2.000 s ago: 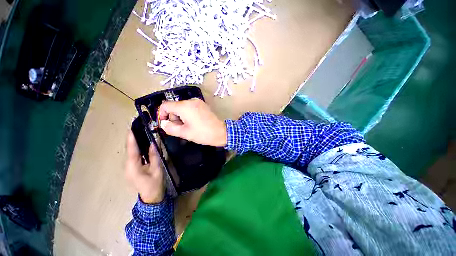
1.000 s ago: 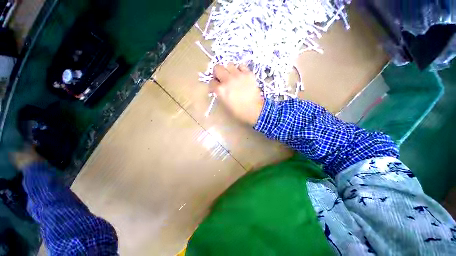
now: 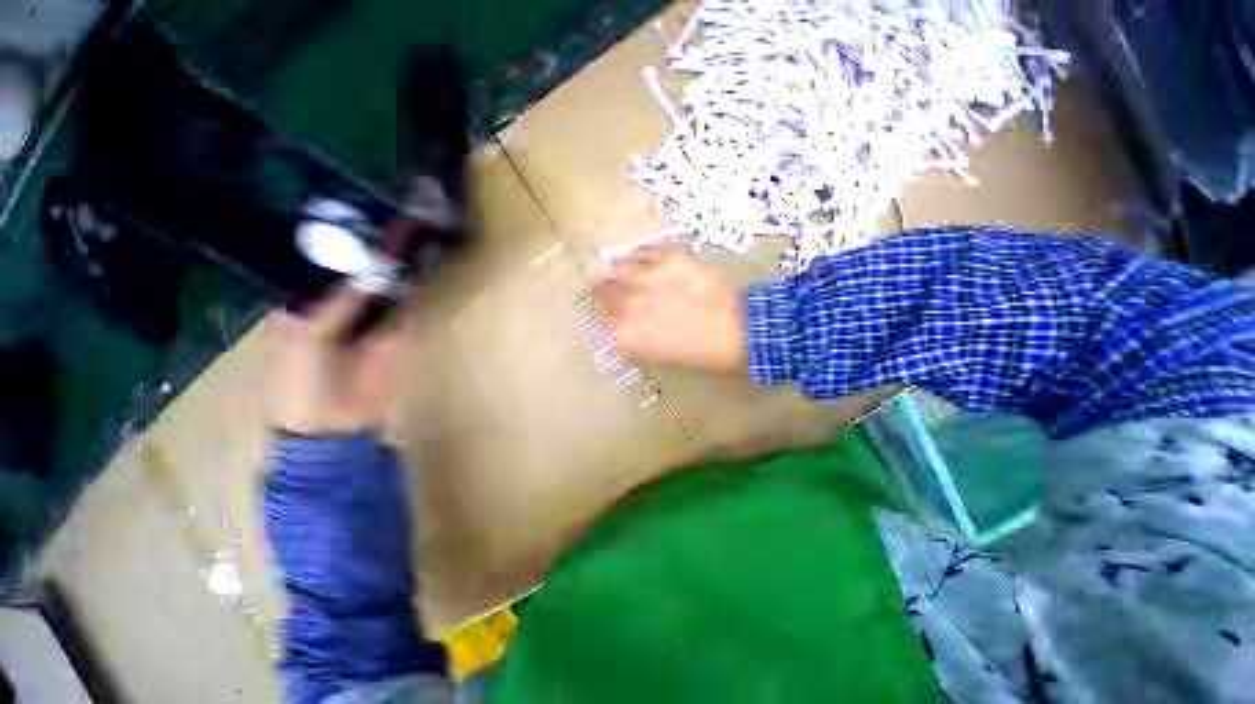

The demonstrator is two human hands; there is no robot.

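My left hand (image 3: pixel 337 365), blurred, grips the near end of a black plastic housing (image 3: pixel 227 172) with a pale round part, over the belt and cardboard edge. My right hand (image 3: pixel 674 310) is over the cardboard (image 3: pixel 509 454), fingers bent together, beside a row of tiny shiny pins (image 3: pixel 602 344). A thin white rod (image 3: pixel 622 252) shows at its fingertips; its far end is hidden or merges with the others. A large tangled pile of white rods (image 3: pixel 840 117) lies just beyond my right hand.
Another dark unit (image 3: pixel 110 255) sits on the green belt at left. A teal-green crate (image 3: pixel 950 468) is below my right forearm. Dark, shiny film (image 3: pixel 1197 96) is at the far right. A yellow patch (image 3: pixel 482 640) shows under the near cardboard edge.
The earlier housing left the cardboard. My left hand reached to the belt and now brings a housing towards the cardboard. My right hand moved from the rod pile to the pins.
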